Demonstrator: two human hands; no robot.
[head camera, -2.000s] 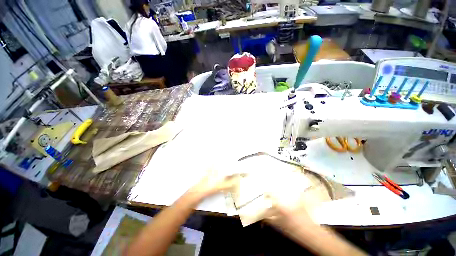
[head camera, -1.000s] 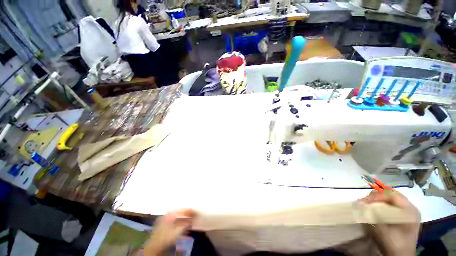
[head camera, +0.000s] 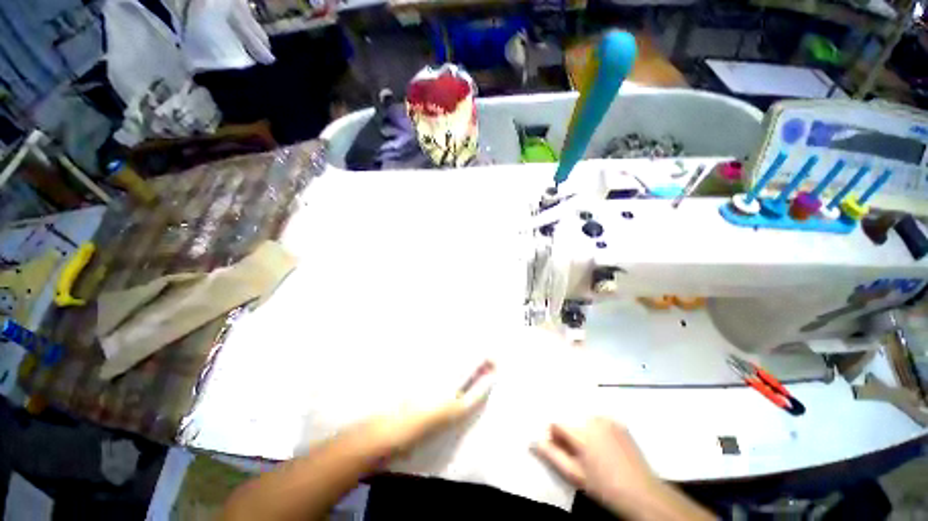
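Observation:
A large garment panel, washed out almost to white, lies flat on the white machine table in front of the needle area. My left hand rests on its left part, fingers pointing up and right. My right hand rests on its right edge with the fingers bent. Both hands are blurred, and whether they pinch the cloth is hard to see. The panel's upper end lies near the presser foot area of the white sewing machine; the foot itself is washed out.
Red-orange snips lie on the machine bed. Orange scissor handles show behind the machine arm. Beige cut pieces lie on the plaid cloth at left. A teal post rises behind the machine head. A spool rack sits on top.
The panel was held stretched between both hands at the table's front edge; now it lies flat on the table toward the needle. Both hands have moved inward, closer together. The view has shifted.

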